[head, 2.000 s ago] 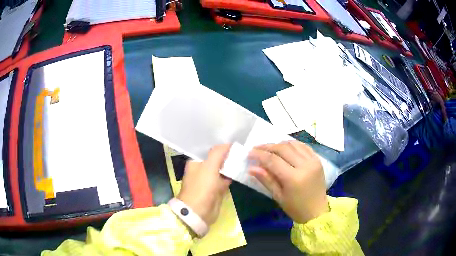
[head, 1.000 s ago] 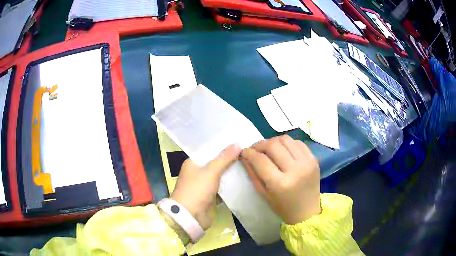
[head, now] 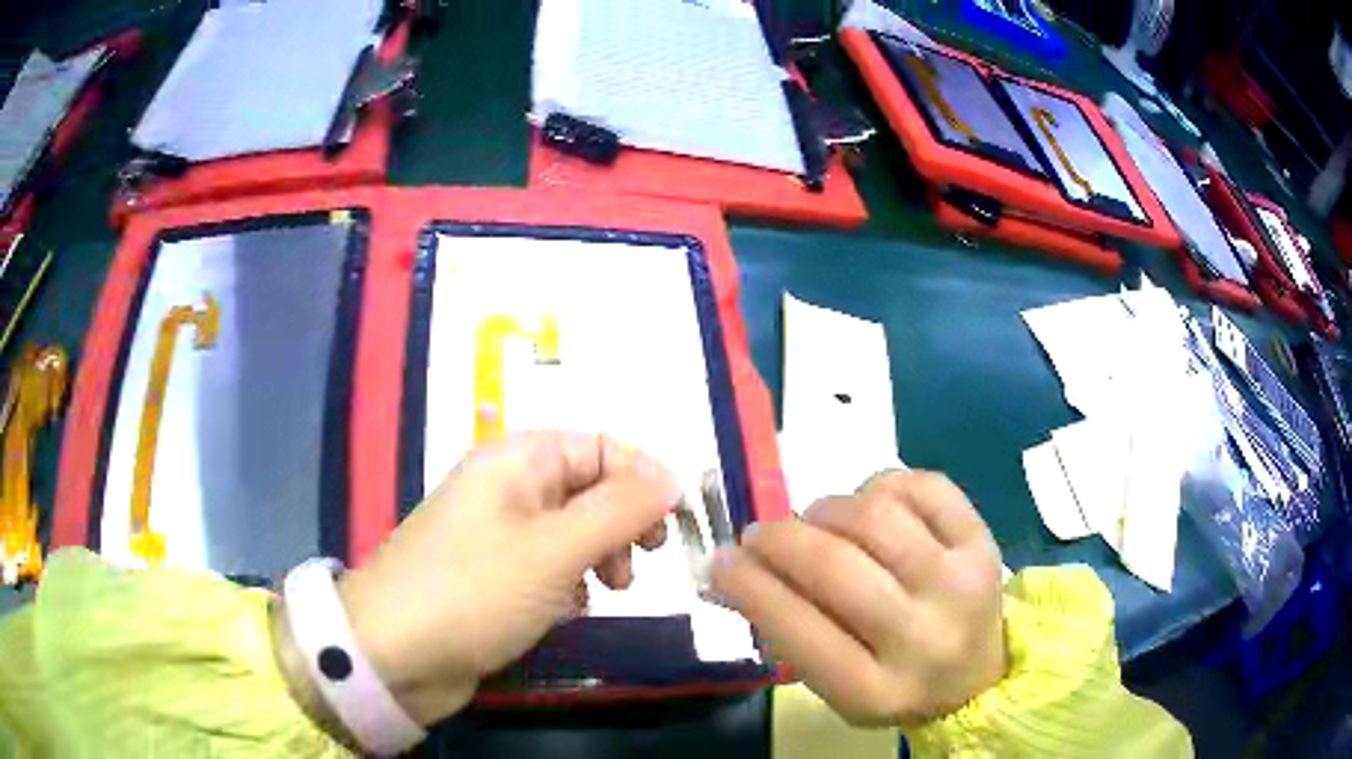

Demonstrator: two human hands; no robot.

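Observation:
My left hand (head: pixel 512 556) and my right hand (head: pixel 875 593) are over the right display panel (head: pixel 608 400), close together. A small pale piece (head: pixel 706 527), blurred, spans between my fingertips; it looks like clear tape. The panel has a white back, a black border, an orange flex cable (head: pixel 494 371) and a black area (head: pixel 593 650) at its lower edge. My left hand hides the cable's lower part. The left panel (head: pixel 245 400) lies beside it in the same red foam tray (head: pixel 389 297), with its own flex cable (head: pixel 156 415).
Orange flex cables (head: pixel 30 445) lie at far left. A white strip (head: pixel 838 386) with a small dark piece lies right of the tray. White sheets (head: pixel 1127 430) and a clear plastic bag (head: pixel 1260 549) are farther right. Red trays with ribbed sheets (head: pixel 667 82) and binder clips (head: pixel 575 137) stand behind.
The view has turned left. My hands have moved from the broad white sheet to over the right display panel. They no longer hold that sheet and now have a small pale piece between them.

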